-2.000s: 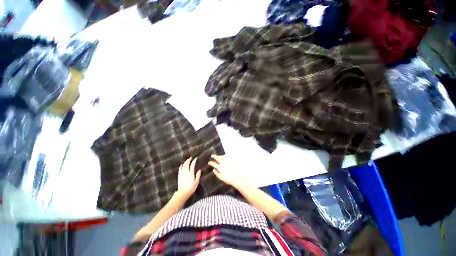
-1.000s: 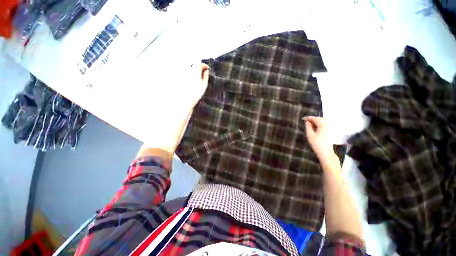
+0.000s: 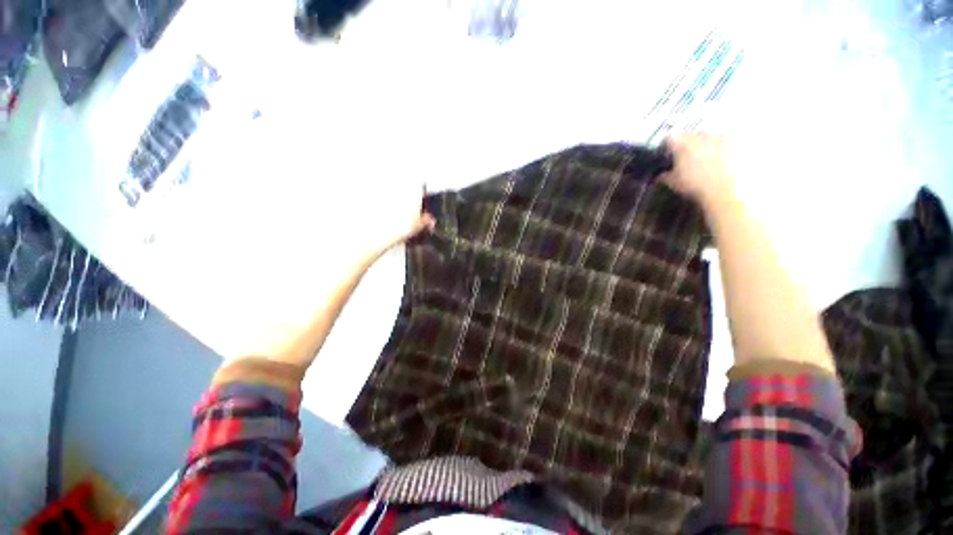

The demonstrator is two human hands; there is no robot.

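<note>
A brown plaid garment (image 3: 554,303) with cream lines lies spread in front of me, its lower part running down past the table edge at my apron. My left hand (image 3: 418,225) is at its upper left corner, with the cloth edge pinched at the fingers. My right hand (image 3: 695,167) holds its upper right corner; this hand is slightly blurred. A short strip of the same plaid shows on the lower left of the garment.
A white poly bag with dark lettering (image 3: 167,131) lies on the white table (image 3: 314,94) at left. A plaid garment pile (image 3: 888,387) is at right. Fringed dark cloth (image 3: 63,272) hangs beyond the left table edge. Dark items lie at the far edge.
My right hand has moved up from the garment's right side to its upper right corner. The garment's folded right edge now looks straighter. The view has shifted slightly.
</note>
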